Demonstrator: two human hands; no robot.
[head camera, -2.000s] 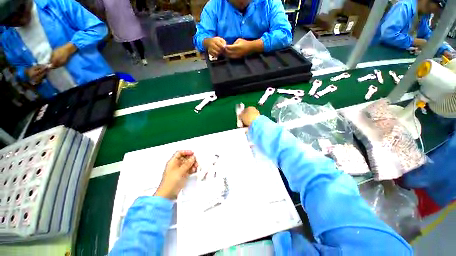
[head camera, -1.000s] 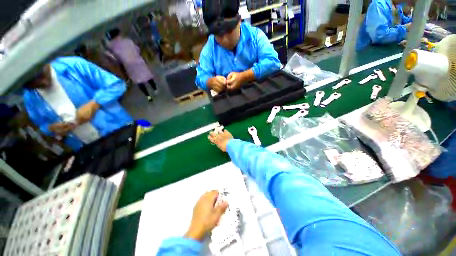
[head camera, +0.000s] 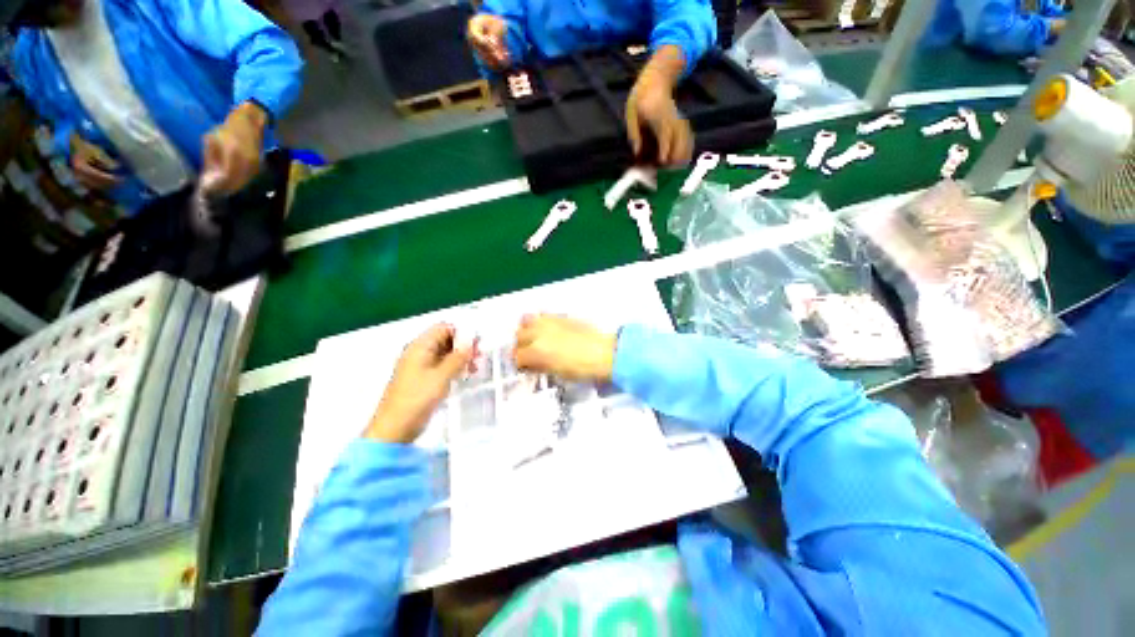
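Observation:
A white tray (head camera: 597, 467) lies in front of me with a blurred loose pile of narrow strip parts (head camera: 554, 417) on it. My left hand (head camera: 420, 380) is over the tray's left half, its thumb and finger closed on a small pale, reddish part (head camera: 473, 353). My right hand (head camera: 566, 348) is over the tray's far half, fingers curled down beside the pile; what its fingertips hold is blurred. Key-shaped units (head camera: 550, 225) lie on the green belt (head camera: 373, 289) beyond the tray.
Filled white trays (head camera: 75, 417) stand stacked at left. Clear bags of parts (head camera: 965, 292) and a cream fan (head camera: 1083, 143) are at right. Black trays (head camera: 579, 143) stand across the belt. A person's hand (head camera: 657, 118) opposite reaches over the belt at a key-shaped unit.
My right hand has come back from the belt to the tray, and a key-shaped unit lies where it was. My left hand has moved off the pile. The opposite person's hand has reached out.

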